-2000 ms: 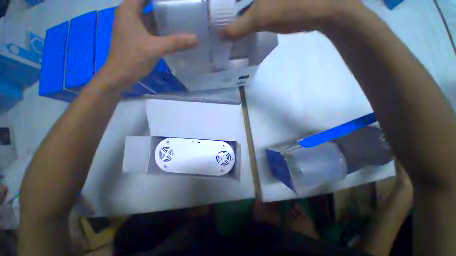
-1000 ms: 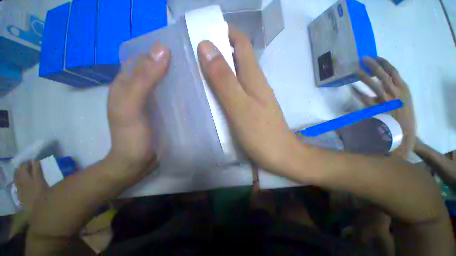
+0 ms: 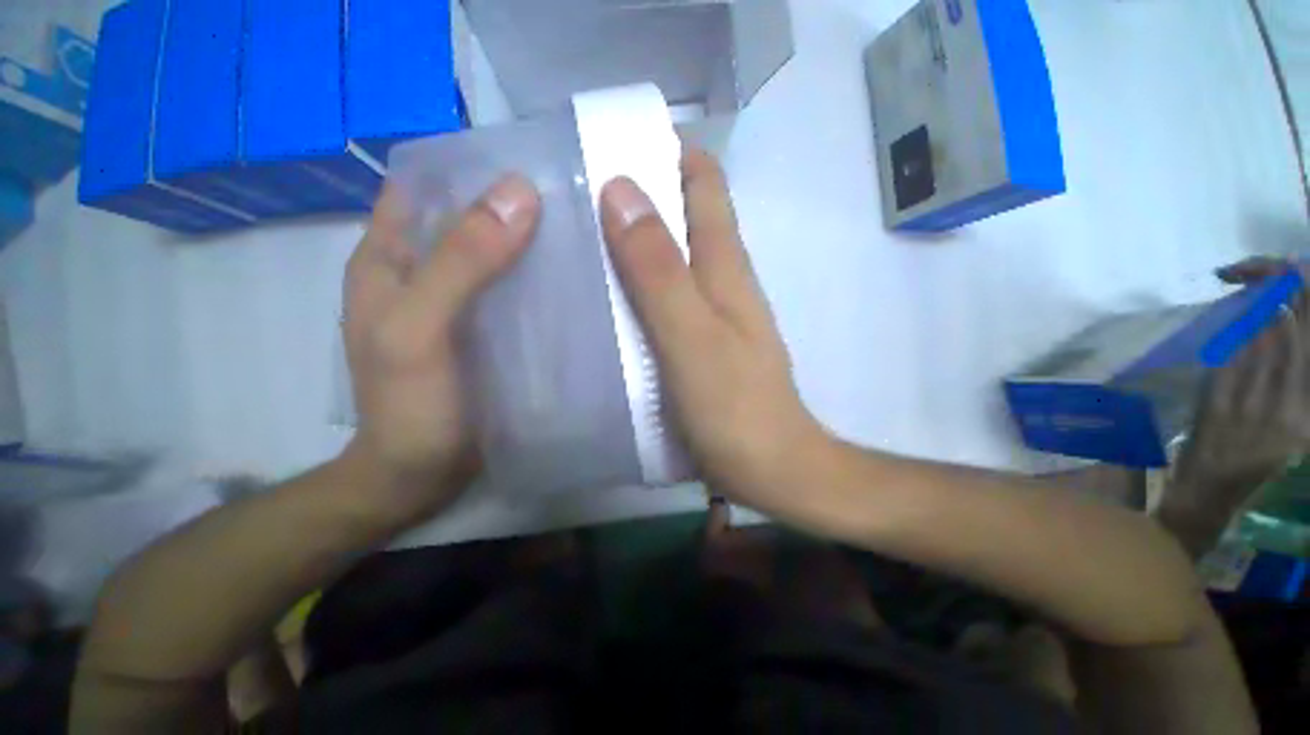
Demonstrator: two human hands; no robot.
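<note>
The assembled unit [image 3: 553,345] is upright on its side in front of me, a frosted translucent body on the left joined to a white ribbed band [image 3: 628,137] on the right. My left hand [image 3: 424,330] grips the frosted body, thumb on its face. My right hand [image 3: 718,323] presses on the white band, thumb on top and fingers behind it. An open carton [image 3: 611,58] with a grey inside stands behind the unit, partly hidden by it.
Closed blue cartons [image 3: 295,101] stand in a tight row at upper left. A grey and blue carton [image 3: 955,122] stands at upper right. Another person's hand [image 3: 1250,402] holds a blue-edged carton [image 3: 1113,373] at the right. Light blue cartons [image 3: 32,129] are far left.
The unit went from above the table's back, to between my hands near the front, then slightly right. The right-hand person's carton is now shut and moved right. The white slotted unit's carton is no longer visible.
</note>
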